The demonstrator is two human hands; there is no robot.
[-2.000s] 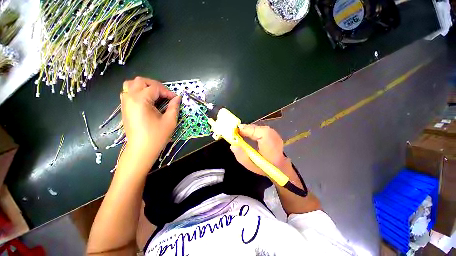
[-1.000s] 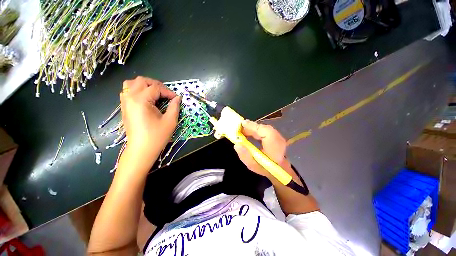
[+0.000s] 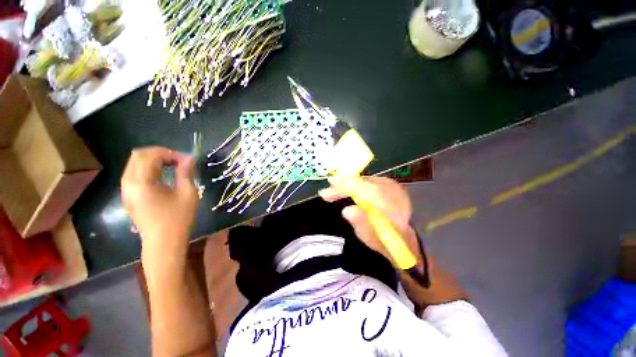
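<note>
A green circuit board panel (image 3: pixel 279 150) lies on the dark green bench top, with short lead wires fanning off its left and lower sides. My right hand (image 3: pixel 369 206) is closed around a yellow soldering iron (image 3: pixel 356 155). The iron's metal tip points up and left, over the panel's upper right corner. My left hand (image 3: pixel 164 185) is left of the panel, with thumb and forefinger pinched around a small blurred wire (image 3: pixel 197 146). A stack of wired panels (image 3: pixel 223 35) lies at the upper left, thickly covered with hanging wires.
A pale tin (image 3: pixel 444 28) with silvery shavings and a black fan (image 3: pixel 533 35) stand at the upper right. An open brown carton (image 3: pixel 42 153), wire bundles (image 3: pixel 77 56) and a red basket (image 3: pixel 31 258) are at left. The bench edge runs below the panel.
The view has shifted, so bench things appear further right. My left hand has moved off the panel to its left. The iron's tip has moved up from the middle of the panel to its upper right.
</note>
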